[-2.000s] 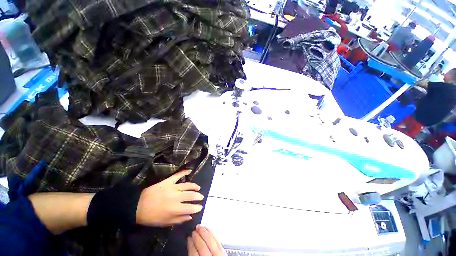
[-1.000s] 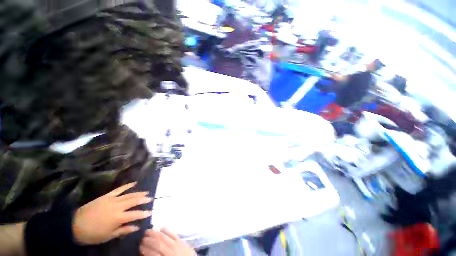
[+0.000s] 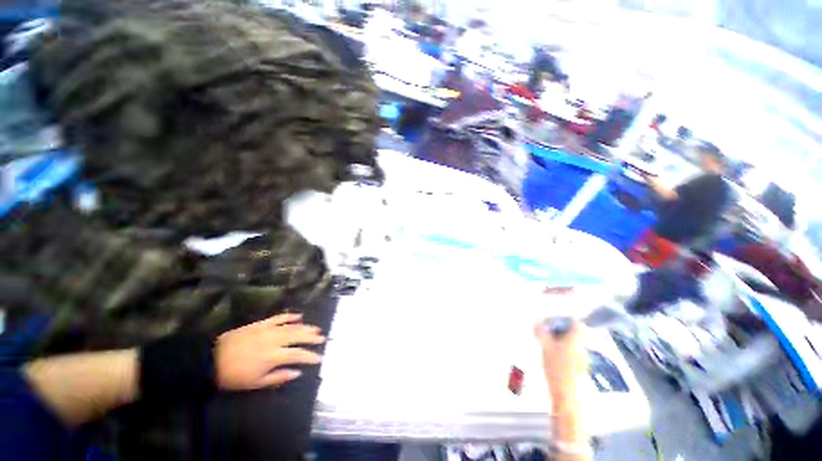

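My left hand (image 3: 269,353), with a black wristband, lies flat with fingers spread on the dark plain cloth strip (image 3: 293,410). The strip runs along the edge of the brown plaid garment (image 3: 270,270), just left of the white machine top. The needle and presser foot area (image 3: 351,273) is at the strip's far end, blurred. My right hand (image 3: 559,335) is over the right part of the white sewing machine (image 3: 451,257). A small dark spot shows at its fingers; blur hides whether it holds anything.
A large plaid heap (image 3: 207,117) stands behind the workpiece. A small red-brown patch (image 3: 515,379) and a dark control panel (image 3: 606,371) are on the machine's right side. Beyond are a blue crate (image 3: 568,185), a person in dark clothing (image 3: 694,207) and more machines.
My right hand has left the strip's near edge and moved right, over the machine. My left hand stays on the strip. The view has swung to the right since the oldest frame.
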